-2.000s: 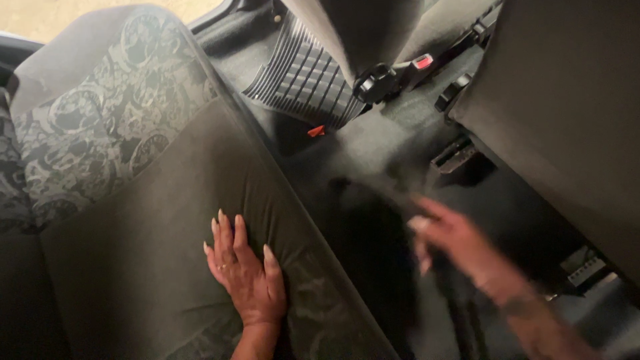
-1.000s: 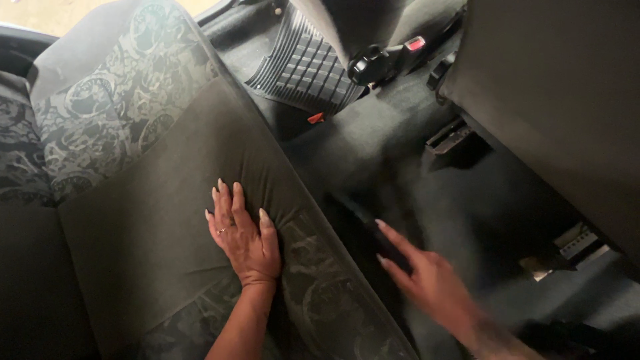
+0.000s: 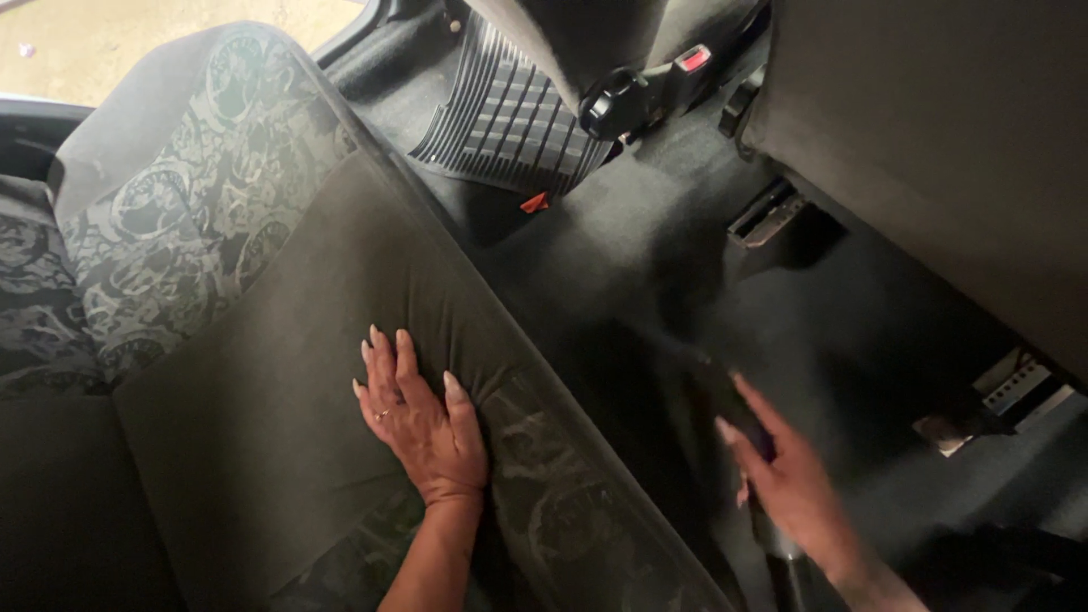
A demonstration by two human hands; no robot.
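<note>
My left hand [image 3: 433,425] lies palm down, fingers spread, on the cushion of a car's rear bench seat [image 3: 280,382], which is dark fabric with patterned panels. A ring is on one finger. To the right, over the dark carpeted car floor [image 3: 612,374], my right hand [image 3: 790,484] is closed around a dark tube-shaped tool [image 3: 784,565]. The tool's far end points toward the floor beside the seat; blur and darkness hide its tip. A shiny section of it shows below the hand.
A ribbed rubber mat [image 3: 527,127] lies at the top, with a small orange-red piece [image 3: 535,202] by its edge. Nearby are a seat belt buckle [image 3: 693,59] and a black knob [image 3: 614,104]. A front seat back [image 3: 935,144] and metal seat rails [image 3: 1016,391] bound the floor's right side.
My right hand and the dark tool have shifted about over the floor, blurred in each frame. My left hand has stayed pressed on the seat cushion.
</note>
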